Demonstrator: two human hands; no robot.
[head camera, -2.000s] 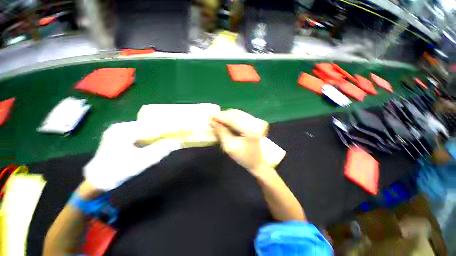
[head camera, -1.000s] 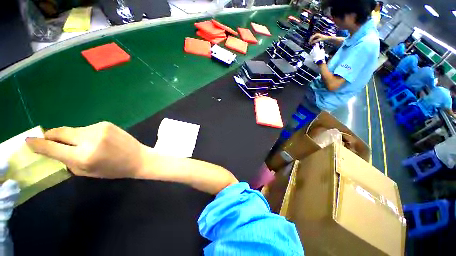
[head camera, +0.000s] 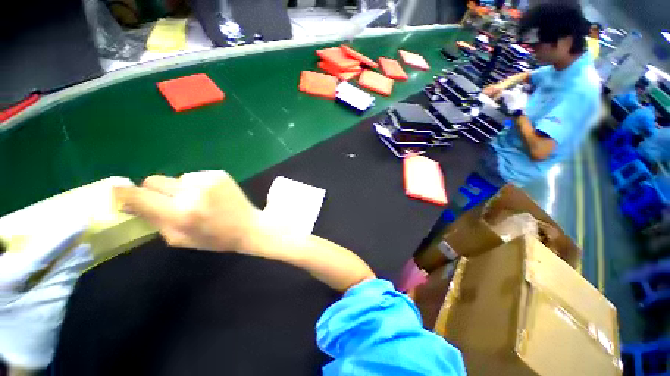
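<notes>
A pad of label sheets (head camera: 123, 233), white on top with a pale-yellow edge, is at the left. My left hand (head camera: 33, 294), in a white glove, is cut off by the left edge and holds the pad from below. My bare right hand (head camera: 198, 209) is blurred; its fingertips pinch the pad's right end. Whether a single sheet is between the fingers cannot be told. A loose white slip (head camera: 296, 205) lies on the black mat (head camera: 213, 316), partly behind my right forearm.
Red-orange foam pads (head camera: 191, 92) and a white unit (head camera: 354, 97) lie on the green belt (head camera: 250, 110). Black housings (head camera: 419, 121) cluster ahead right, beside a person in blue (head camera: 558, 110). Another foam pad (head camera: 424, 178) lies on the mat. Cartons (head camera: 529, 316) stand at right.
The view has swung slightly left since a second ago, and more of my gloved left hand and the pad shows. Earlier both hands held the pad near the centre; the white slip was not seen lying there.
</notes>
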